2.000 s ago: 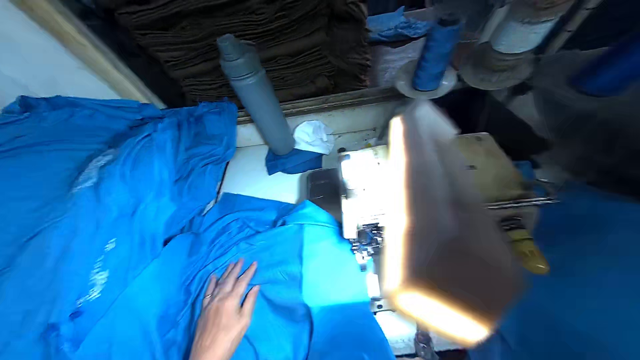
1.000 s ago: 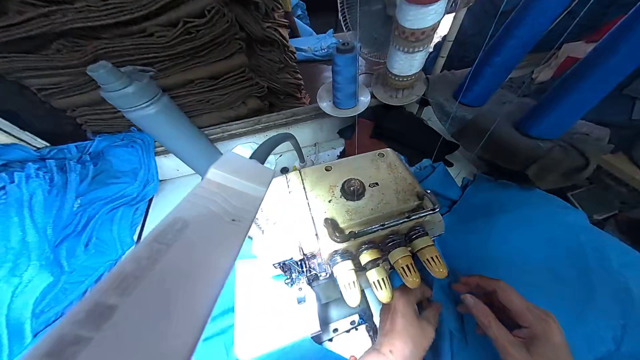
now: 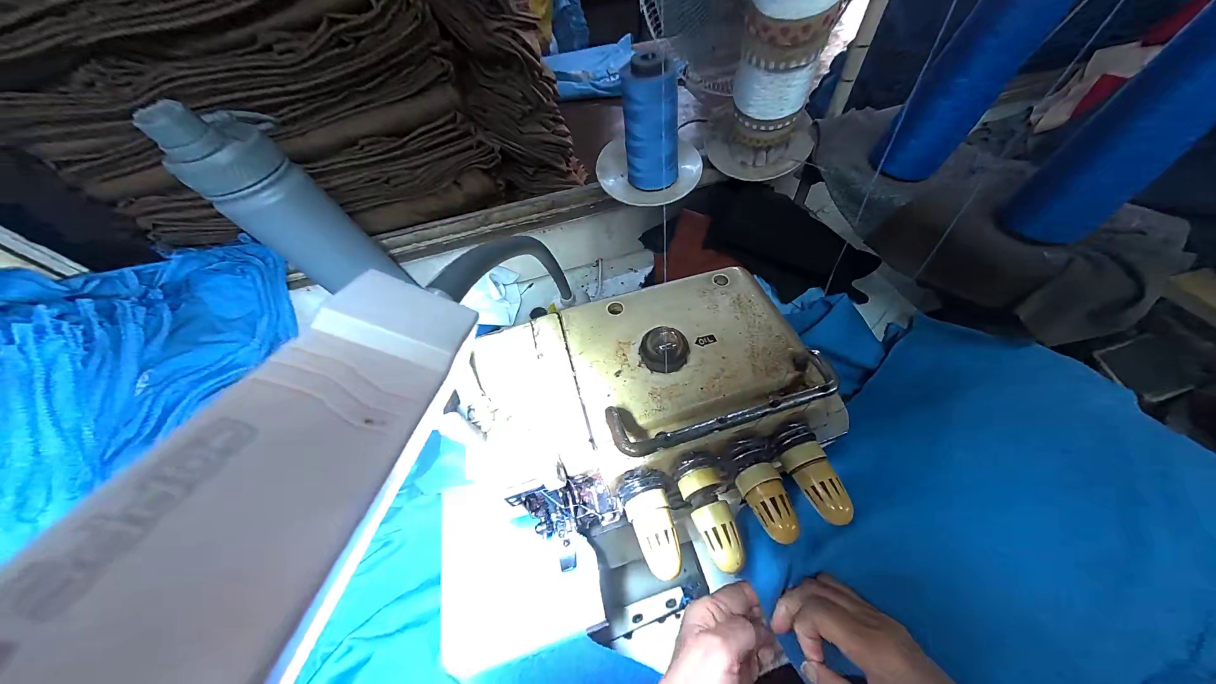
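Note:
An overlock sewing machine point(image 3: 684, 351) with yellow tension knobs point(image 3: 717, 537) stands in the middle, its needle area point(image 3: 560, 503) brightly lit. Just below the knobs, my left hand point(image 3: 722, 636) has its fingers curled at the edge of the blue fabric point(image 3: 1007, 494). My right hand point(image 3: 845, 627) is close beside it on the right, thumb and fingers pinching the same fabric. What lies between the fingertips is partly hidden. More blue fabric point(image 3: 380, 579) lies left of the machine, partly behind a white lamp arm point(image 3: 218, 475).
Blue garments point(image 3: 133, 370) are heaped at the left. A grey bottle-like tube point(image 3: 275, 209) leans behind the lamp. Folded brown cloth point(image 3: 332, 104) is stacked at the back. A blue thread cone point(image 3: 651, 128), a white thread cone point(image 3: 774, 90) and large blue cones point(image 3: 978, 85) stand behind the machine.
The view has swung to the right since the first frame, where one hand lay flat on blue fabric left of the machine. Both hands are now at fabric below the knobs, drawn closer together.

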